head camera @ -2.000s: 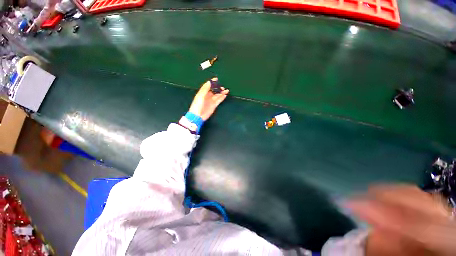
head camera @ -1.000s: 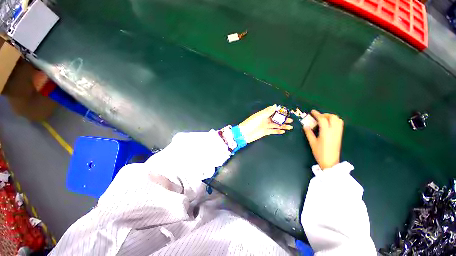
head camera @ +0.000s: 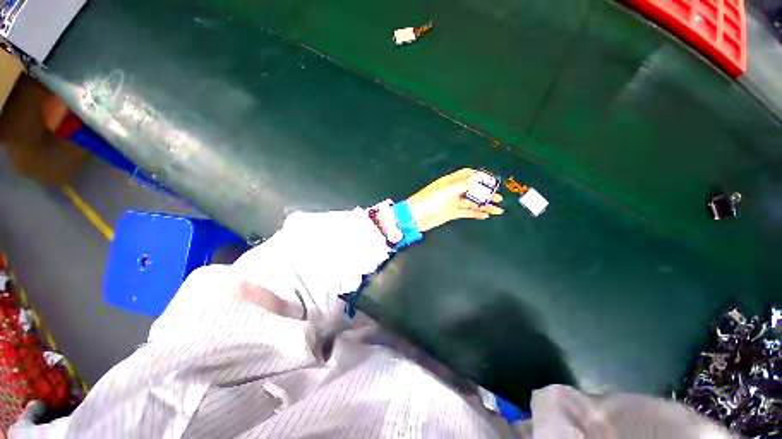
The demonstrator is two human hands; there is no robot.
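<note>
My left hand (head camera: 446,201) holds a dark-edged square watch case (head camera: 482,189) with a pale inner side, facing up, in its fingers. A pale square display module (head camera: 533,201) with an orange flex tail lies on the green belt just right of my left fingertips, not touching them. A second display module (head camera: 405,35) lies farther off on the belt. My right hand is out of the picture; only a blurred sleeve shows at the bottom right edge.
A clamped unit (head camera: 724,206) lies on the belt at the right. A heap of black and silver clips (head camera: 739,373) is at the lower right. A red gridded tray (head camera: 707,26) is at the top right. A blue stool (head camera: 150,261) stands at the left, beside the belt (head camera: 343,129).
My right hand has let go of the near display module and left the picture downward. My left hand still holds the case. The view has shifted slightly.
</note>
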